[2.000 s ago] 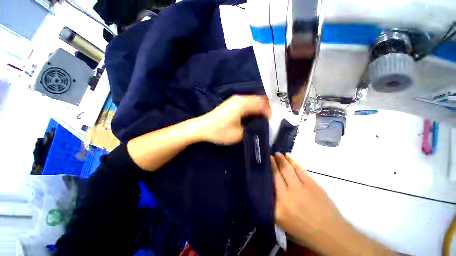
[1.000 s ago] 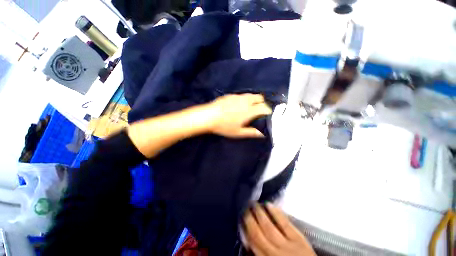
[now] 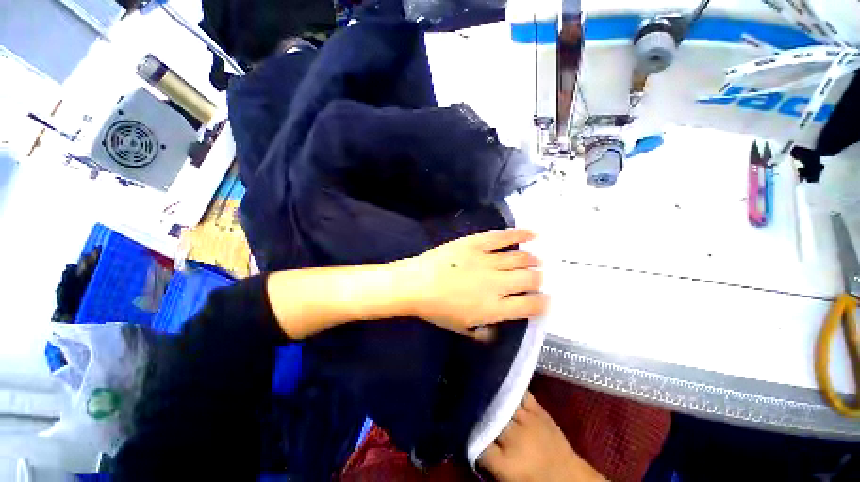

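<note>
The dark navy trousers (image 3: 377, 179) lie bunched on the table left of the sewing machine and hang down over its front edge. A white strip (image 3: 514, 381) curves along their right edge. My left hand (image 3: 476, 282) lies on the cloth and strip, fingers spread toward the right. My right hand (image 3: 533, 447) is low, at the lower end of the strip, fingers bent on it and the cloth. The cloth's upper right end lies beside the presser foot (image 3: 558, 149); I cannot tell whether it is under the foot.
The white machine head (image 3: 698, 75) stands at upper right with white printed tapes (image 3: 783, 62). Pink and blue snips (image 3: 760, 193) and orange-handled scissors (image 3: 835, 353) lie at right. A ruler-marked edge (image 3: 660, 384) runs in front. Blue crates (image 3: 118, 282) and a clear bag (image 3: 99, 377) are at left.
My right hand has moved down from near the needle to below the table edge with the strip's lower end. My left hand has moved down over the strip. The view has shifted.
</note>
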